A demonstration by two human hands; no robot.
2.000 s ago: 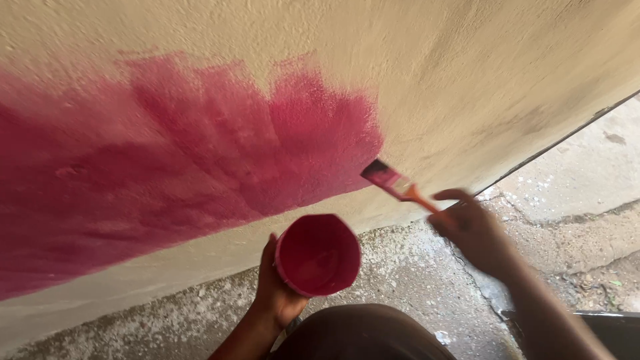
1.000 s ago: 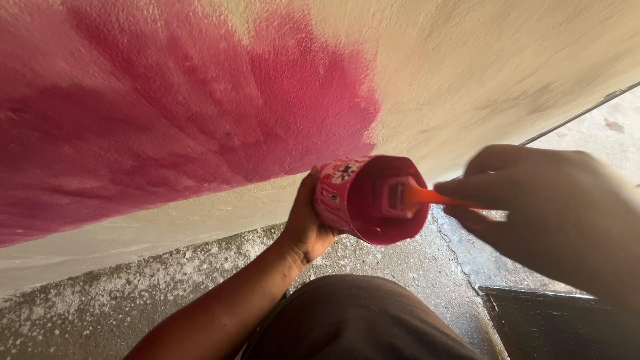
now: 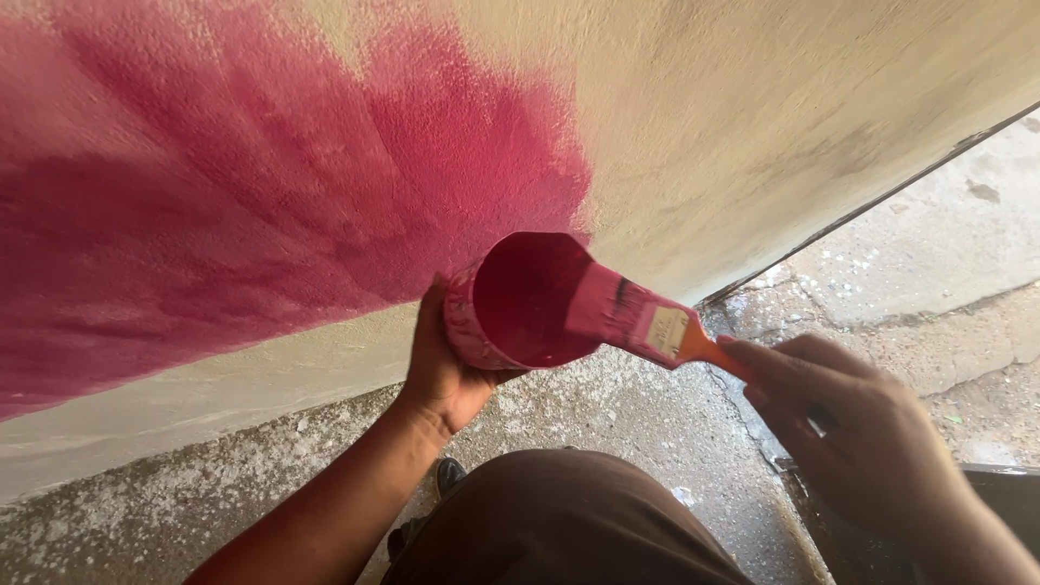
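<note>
My left hand [image 3: 455, 382] grips a paint container [image 3: 465, 325] from its left and underside, with its wide mouth tilted toward me and its inside coated in deep pink. In my right hand [image 3: 837, 414] is the orange handle of a flat paintbrush [image 3: 650, 325]. The brush's pink-coated bristles lie at the right side of the container's mouth, their tip over the opening. Behind the container stands a cream textured wall [image 3: 699, 146], which bears a broad patch of pink paint [image 3: 479, 154] on its left part.
Below the wall runs a speckled concrete floor [image 3: 203, 487] with cracks. Paler paving [image 3: 959, 219] lies beyond the wall's lower edge at the right. A dark, flat-edged object [image 3: 999, 496] is at the lower right. My clothed leg [image 3: 561, 520] and a dark shoe [image 3: 448, 474] show at the bottom.
Two seconds ago the brush was at the wall by the pink patch's right edge; one second ago it was inside the container. Now its bristles have been drawn back to the container's right rim.
</note>
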